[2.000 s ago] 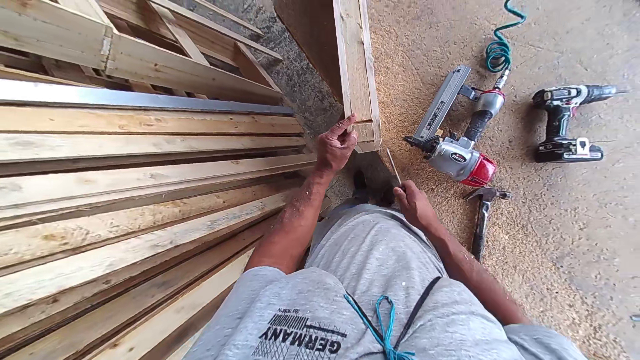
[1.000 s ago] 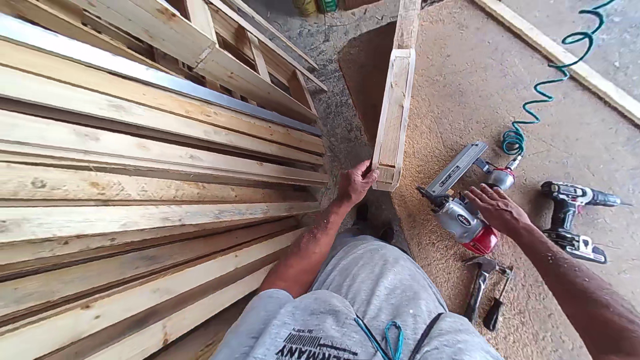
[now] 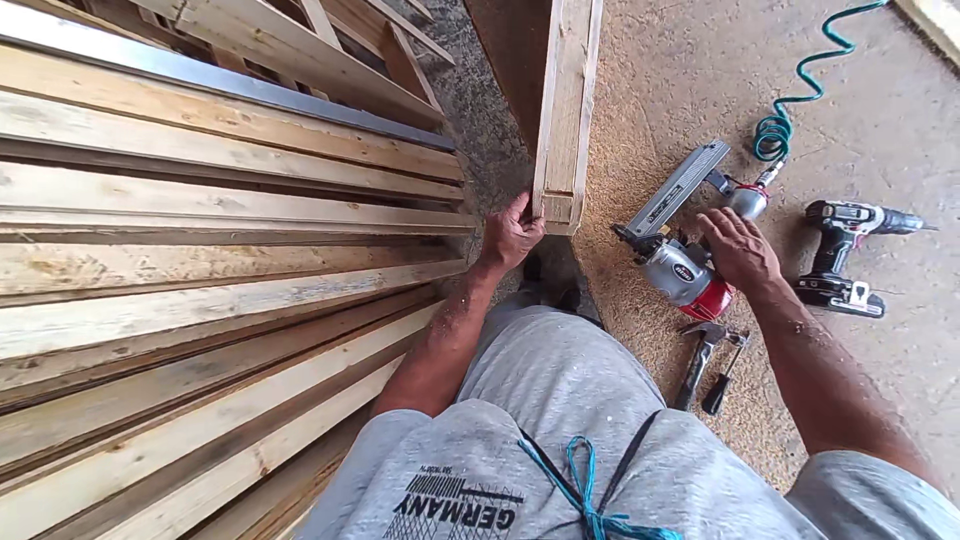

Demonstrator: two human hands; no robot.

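My left hand grips the near left corner of a long wooden frame piece, made of boards with raised edges. On the right, my right hand lies over the handle of a pneumatic nailer, which rests on its side on a sawdust-covered surface; the handle is mostly hidden under the fingers. A coiled green air hose runs from the nailer's fitting. Below the nailer lie a claw hammer and a thin tool with a black handle, close beside each other.
Stacked wooden boards fill the left side, with a metal straight bar along them. A cordless drill lies to the right of my right hand. Sawdust covers the surface around the nailer. A board crosses the top right corner.
Two seconds ago my right hand held a thin tool near the frame's end; a black-handled tool now lies beside the hammer. My right hand has moved right, onto the nailer.
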